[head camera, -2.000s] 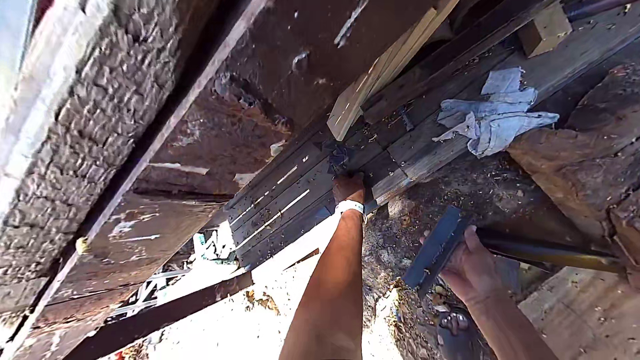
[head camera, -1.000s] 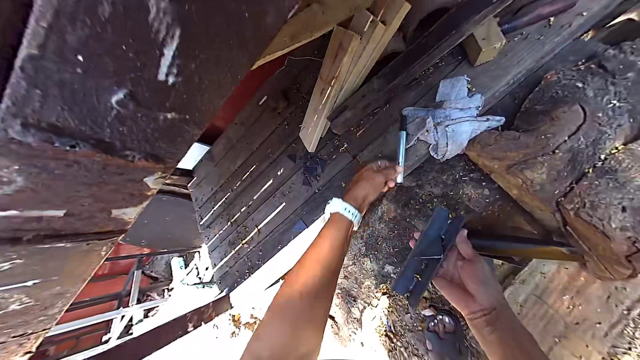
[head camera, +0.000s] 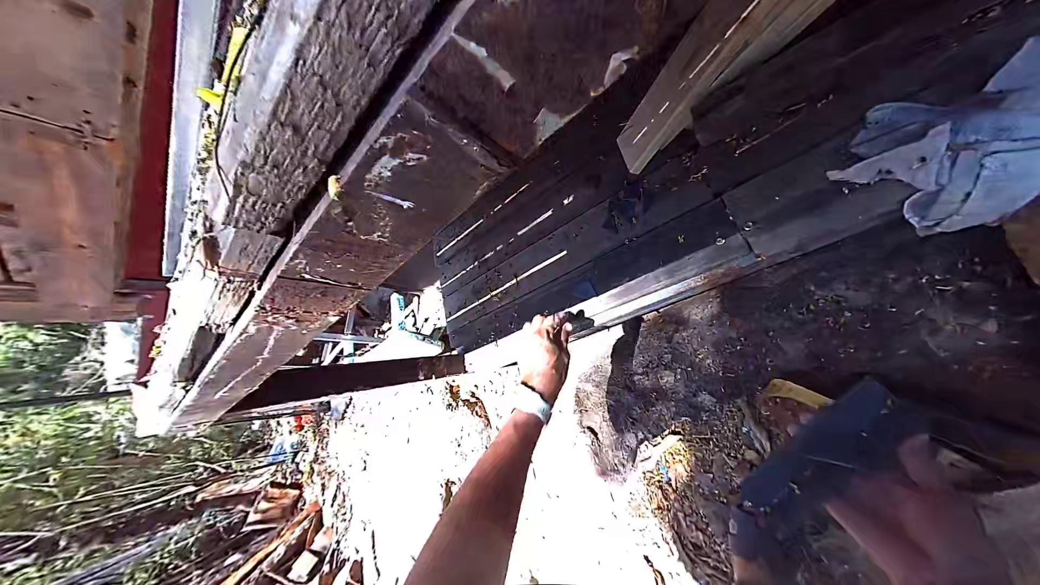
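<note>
My left hand (head camera: 548, 349), with a white band at the wrist, is at the sunlit edge of a dark wooden plank deck (head camera: 674, 252). Its fingers are bent over the edge, and whether anything lies within them cannot be made out. At the lower right, my right hand (head camera: 910, 512) is blurred and grips a dark, flat, rectangular piece (head camera: 821, 455). A pale grey cloth (head camera: 959, 162) lies crumpled on the planks at the right. Pale wooden boards (head camera: 691, 89) rest on the deck at the top.
A thick weathered beam (head camera: 325, 106) and a peeling brown wooden panel (head camera: 406, 187) run diagonally on the left. Bare ground with wood chips (head camera: 674, 463) lies below the deck edge. Scrap wood (head camera: 284, 520) and plants (head camera: 49, 463) are at the lower left.
One second ago my left hand held a slim marker-like tool near the cloth; now it is at the deck edge, and that tool cannot be seen. The view has swung a lot.
</note>
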